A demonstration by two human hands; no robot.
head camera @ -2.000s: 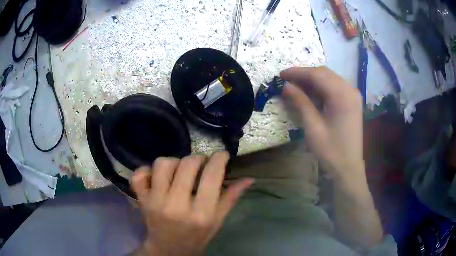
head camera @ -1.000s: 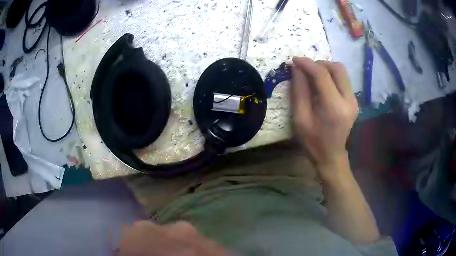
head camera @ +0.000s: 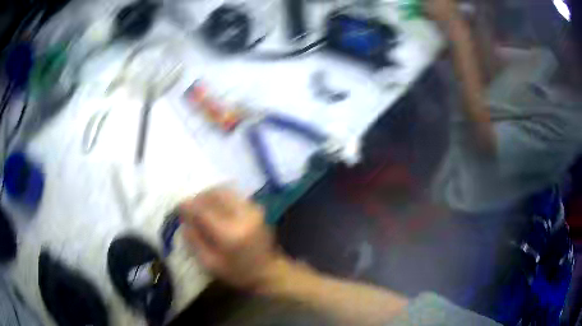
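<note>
The frame is blurred. My right hand [head camera: 226, 239] is over the white board, its fingers bent around or against the edge of the blue-black circuit board [head camera: 170, 230]; the grip is unclear. Left of it lies the opened ear cup housing [head camera: 139, 277] with the silver battery [head camera: 143, 274] inside. The other headphone cup [head camera: 70, 290] lies farther left, cut off by the lower edge. My left hand is out of the picture.
Blue-handled cutters [head camera: 268, 149] lie open beyond my right hand, with a red-orange tube [head camera: 214, 107] beside them. A blue cup [head camera: 24, 178] stands at the left. A dark device with a blue face [head camera: 358, 37] lies at the back. Another person's arm [head camera: 469, 70] reaches in at the upper right.
The view has swung to the right, so the headphones now sit at the lower left. My left hand has left the picture. My right hand remains beside the circuit board.
</note>
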